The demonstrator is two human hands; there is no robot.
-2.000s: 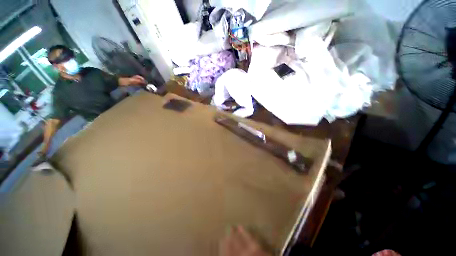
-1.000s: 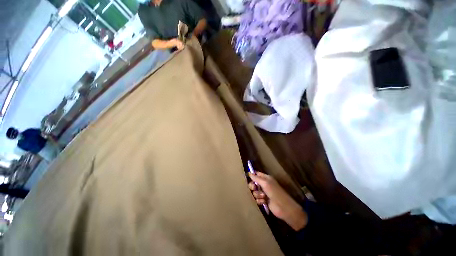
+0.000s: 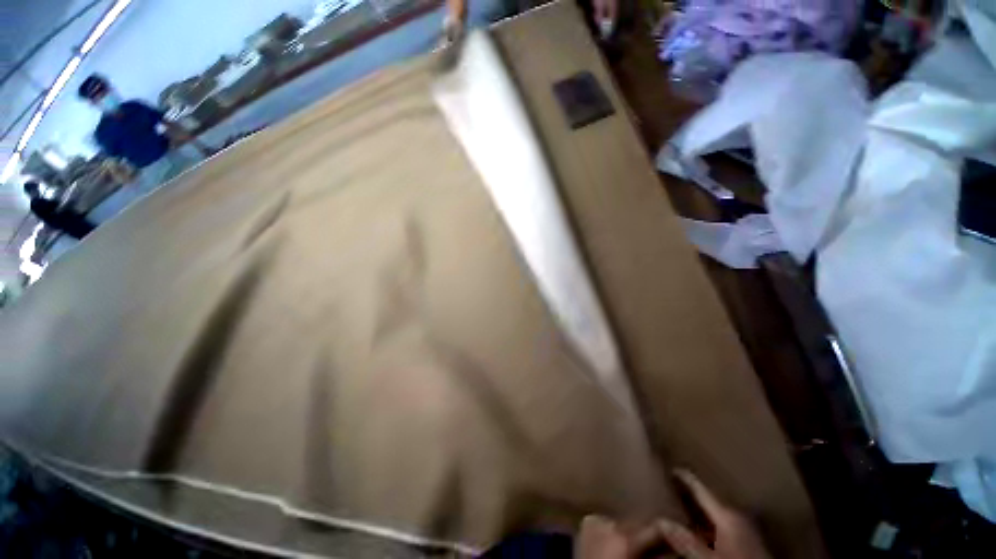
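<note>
A wide tan fabric ply [image 3: 371, 295] lies rippled over the table, with a pale turned or lifted strip along its cloth end. Flat tan fabric lay [image 3: 655, 284] shows beyond that end, with a small dark patch [image 3: 583, 99] on it. My left hand [image 3: 609, 539] and my right hand [image 3: 715, 526] are close together at the bottom edge, partly cut off, pinching the near corner of the ply. A pale selvedge line [image 3: 286, 507] runs along the lower left. No pen shows in either hand.
Across the table, another person's hand [image 3: 454, 20] is at the far corner of the ply. White bundles [image 3: 906, 273], a phone [image 3: 979, 200] and purple material [image 3: 765, 38] lie to the right. Two people stand far off at the left.
The view has swung left and down. My left hand has come into view beside my right hand, and both are at the ply's corner. The dark patch and flat lay are uncovered.
</note>
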